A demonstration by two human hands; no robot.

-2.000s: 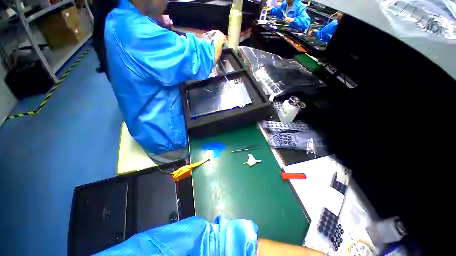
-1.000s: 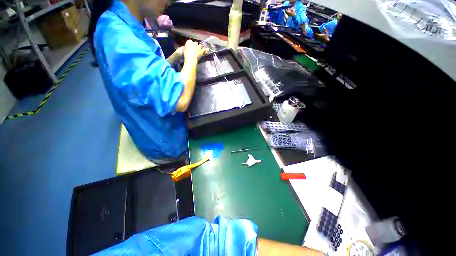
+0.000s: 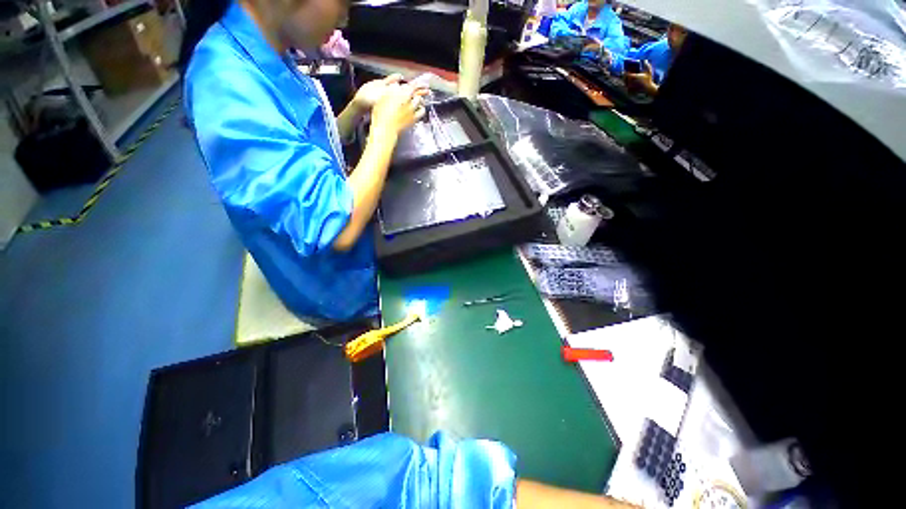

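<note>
Neither of my hands is in the picture. A blue sleeve and a bare forearm cross the bottom edge, and the hand is cut off. A green mat (image 3: 467, 398) lies in front of me. On it are a small white star-shaped piece (image 3: 504, 321) and a thin dark tool like tweezers (image 3: 486, 300). An orange-yellow tool (image 3: 368, 344) lies at the mat's left edge. A black two-pocket tray (image 3: 258, 348) with dark flat pieces sits at the lower left. A red bar (image 3: 586, 354) lies at the edge of the white paper (image 3: 636, 383).
A coworker in a blue smock (image 3: 268, 149) stands at a black foam tray (image 3: 447, 239) holding a shiny panel (image 3: 442, 195). A white bottle (image 3: 579, 221), dot sheets (image 3: 581, 281) and a clear bag (image 3: 556, 149) lie on the right. A dark shelf covers the right side.
The coworker's arm has drawn back from the far edge of the tray, and both their hands are now over its far pocket. The sleeve at the bottom is almost unchanged.
</note>
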